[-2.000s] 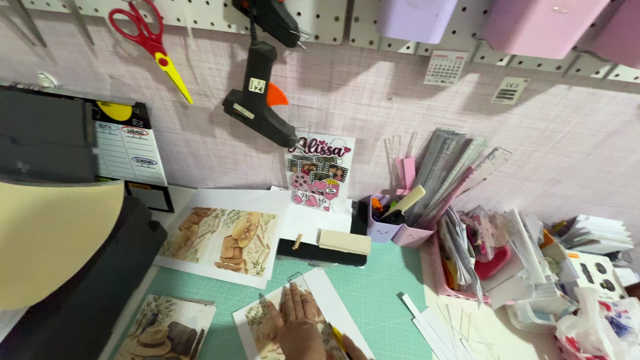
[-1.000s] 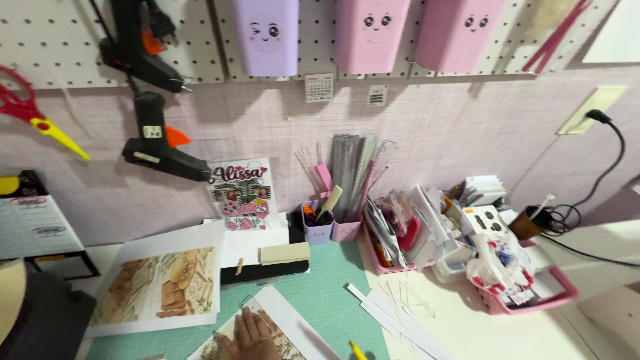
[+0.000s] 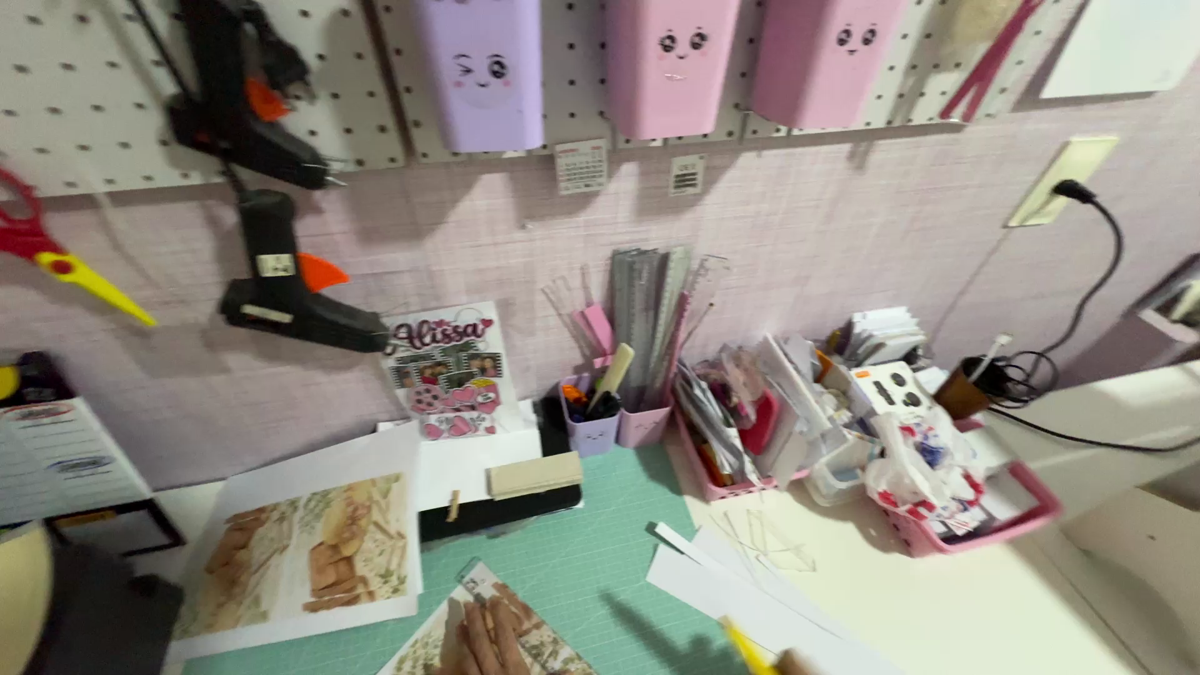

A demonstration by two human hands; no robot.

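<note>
At the bottom edge, my left hand presses flat, fingers spread, on a printed sheet with a leafy, brown-toned picture. A clear ruler pokes out beyond the fingertips on that sheet. To the right, my right hand is mostly cut off by the frame and blurred; it holds a yellow tool, perhaps a craft knife, over white paper strips. Beneath the sheet lies a green cutting mat. Another printed sheet lies at the left.
Behind the mat stand a purple pen cup and a pink cup of rulers. Pink baskets of supplies sit at right. Glue guns and scissors hang at upper left. A dark machine stands at lower left.
The view has swung to the right. My right hand with the yellow tool, beside my left hand two seconds ago, is now apart from it, over the white strips.
</note>
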